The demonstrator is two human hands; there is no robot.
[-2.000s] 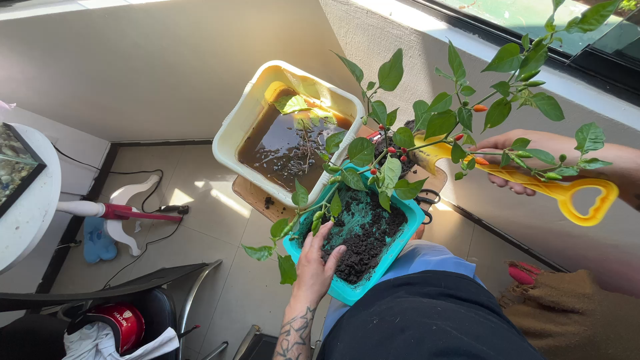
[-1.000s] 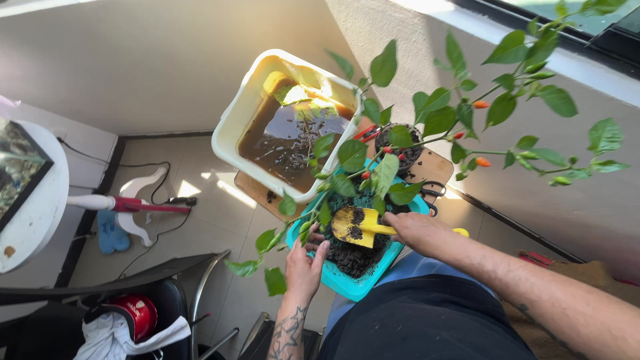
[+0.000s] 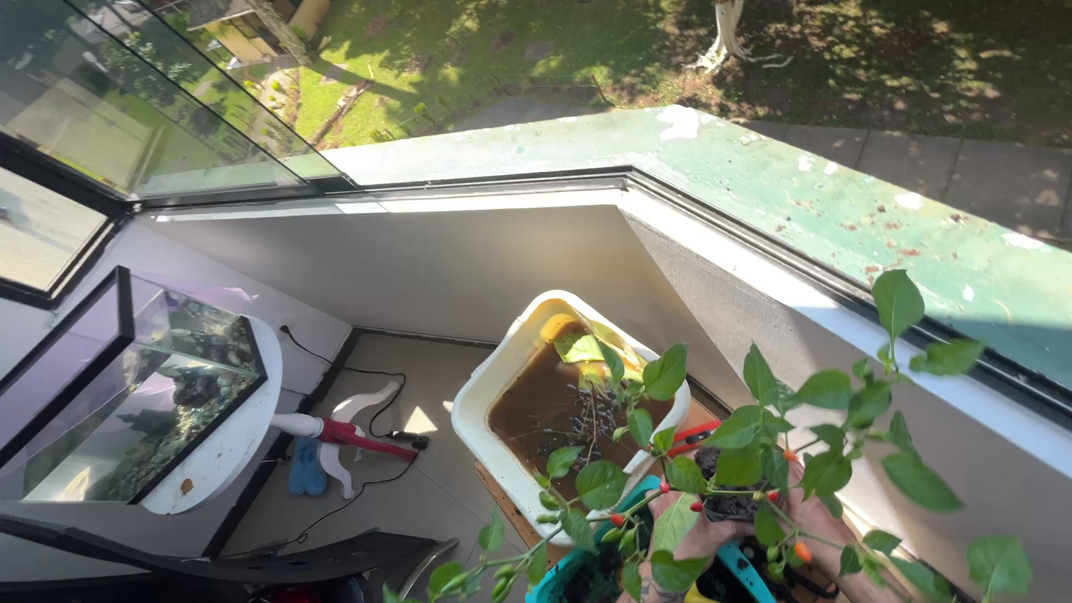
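A pepper plant (image 3: 741, 427) with red and orange fruits spreads across the lower right. Its dark root ball (image 3: 729, 494) is between my left hand (image 3: 691, 532) and my right hand (image 3: 808, 515); leaves partly hide both hands. Below them, at the bottom edge, a turquoise container (image 3: 548, 586) with dark soil shows in part. A bit of yellow, perhaps the trowel (image 3: 699, 593), shows beside it. Up and to the left stands a cream plastic basin (image 3: 477, 419) of brown water with twigs and a leaf afloat. Something red-handled (image 3: 693, 437) lies beside the basin.
A glass tank (image 3: 180, 394) with gravel rests on a round white table (image 3: 268, 368) at the left. A black cable (image 3: 368, 484) runs over the tiled floor. A dark chair (image 3: 335, 557) is at the bottom left. The low wall and window frame (image 3: 502, 186) lie beyond the basin.
The view has swung up toward the window. One second ago my right hand held the yellow trowel in the soil; now both hands are at the plant's root ball.
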